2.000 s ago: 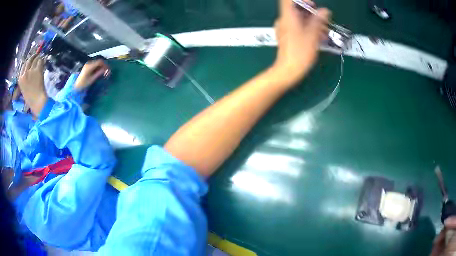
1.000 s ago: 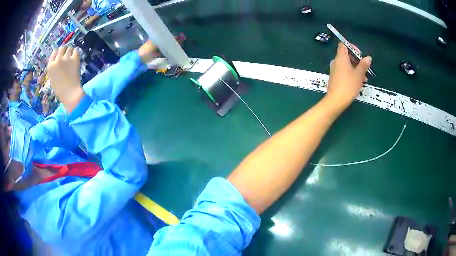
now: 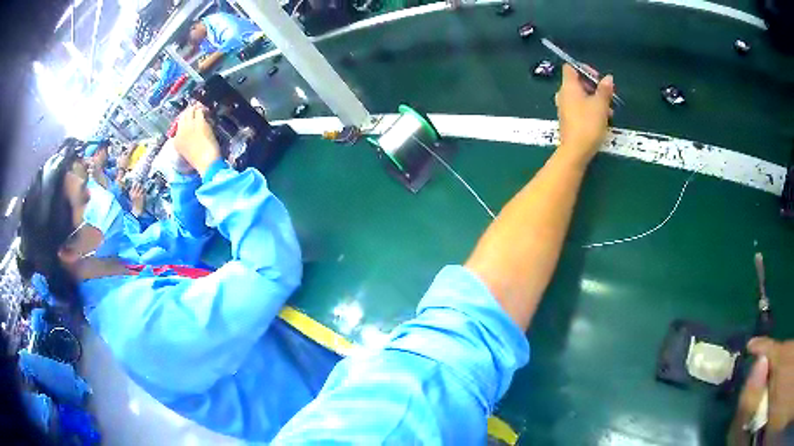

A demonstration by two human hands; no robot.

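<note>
My left hand (image 3: 582, 109) is stretched out over the white strip and holds silver tweezers (image 3: 564, 57). Small black units lie beyond it, one (image 3: 544, 68) near the tweezers and another (image 3: 672, 94) to the right. My right hand (image 3: 768, 388), cut off by the right edge, holds a soldering iron (image 3: 762, 283) with its tip up. The black holding fixture (image 3: 675, 353) lies beside the right hand, with a pale pad (image 3: 710, 361) in its middle and no unit on it. Solder wire (image 3: 649, 231) curves across the green mat.
A solder spool (image 3: 402, 141) with green rims stands on a dark plate left of my forearm. A pale metal post (image 3: 305, 59) rises behind it. A person in a blue smock (image 3: 209, 296) sits close at left. Yellow tape (image 3: 315, 329) runs along the near edge.
The view has shifted, bringing the right hand and iron back into view. The left hand has stayed beyond the strip with the tweezers. The neighbour's raised hand now is by the dark equipment.
</note>
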